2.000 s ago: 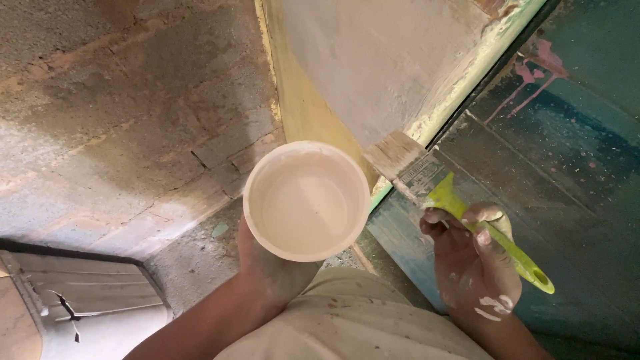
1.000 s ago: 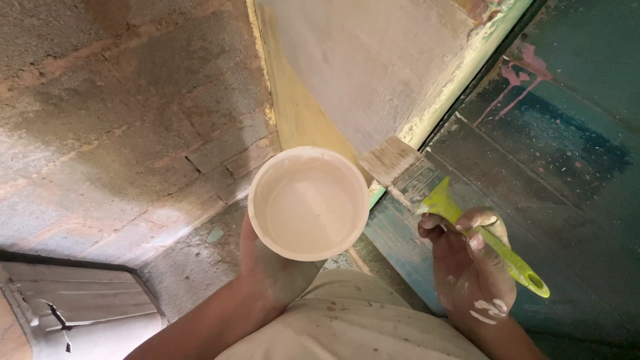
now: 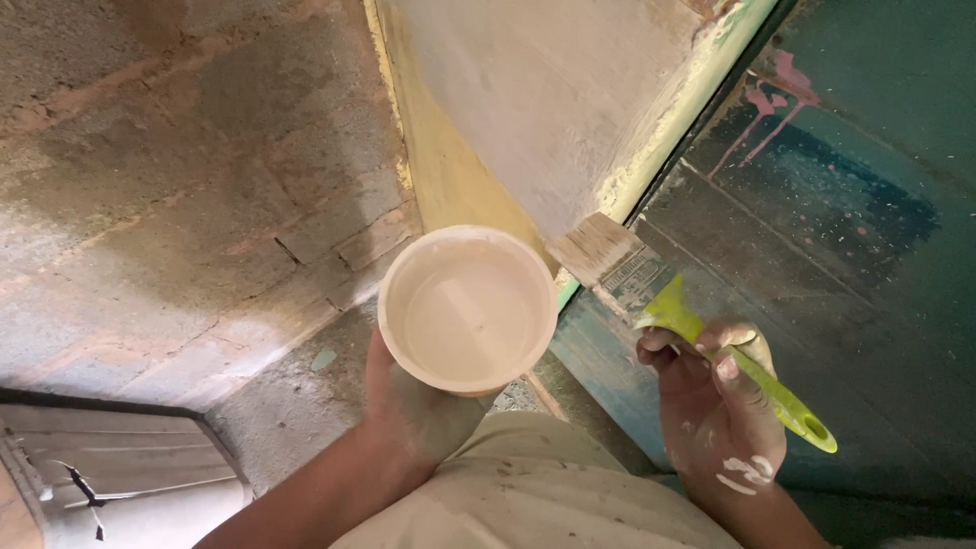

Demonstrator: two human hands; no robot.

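My left hand (image 3: pixel 423 415) holds a round plastic tub (image 3: pixel 468 385) from below and the side, its fingers mostly hidden under it. Inside the tub lies pale, cream-pink paint (image 3: pixel 473 328). My right hand (image 3: pixel 720 404), smeared with light paint, grips the lime-green handle of a flat paintbrush (image 3: pixel 686 316) between thumb and fingers. The brush's bristles are coated in pale paint and point up and left, just right of the tub's rim. Its metal ferrule is paint-stained as well.
A bare block wall (image 3: pixel 191 191) rises on the left. Ahead stands a partly painted wall face (image 3: pixel 534 91) with a yellow strip and pale green edge. A dark teal panel (image 3: pixel 862 252) with pink drips is on the right. A cracked pale object (image 3: pixel 130 473) sits lower left.
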